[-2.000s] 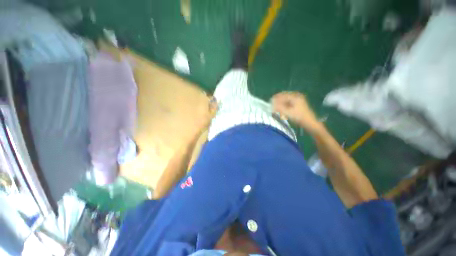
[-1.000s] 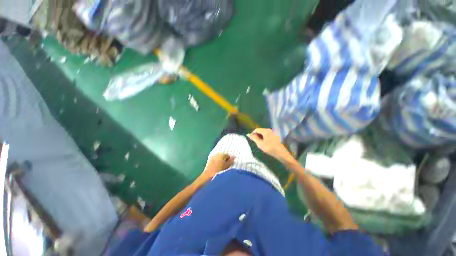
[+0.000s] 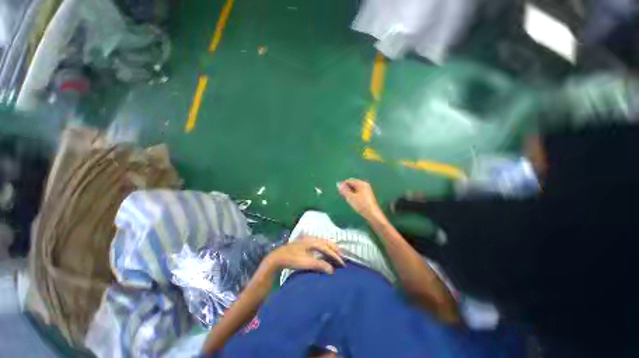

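My left hand [image 3: 308,253] is low in front of my blue shirt, palm down, with the fingers a little spread and nothing seen in it. My right hand [image 3: 359,196] is further forward over the green floor, with the fingers curled. It is small and blurred, and I cannot tell whether it holds anything. No work piece shows clearly in either hand.
A large dark shape, apparently a person in black [image 3: 532,245], is close on the right. Striped blue and white bags [image 3: 175,217] and a brown folded stack [image 3: 98,217] are at left. Yellow lines [image 3: 434,168] mark the green floor [image 3: 287,105]. White fabric [image 3: 413,24] hangs at the top.
The view has moved along the floor. The striped bags on the right are gone from view, and others show at left. The dark shape has come into view. My left hand is flatter across my front.
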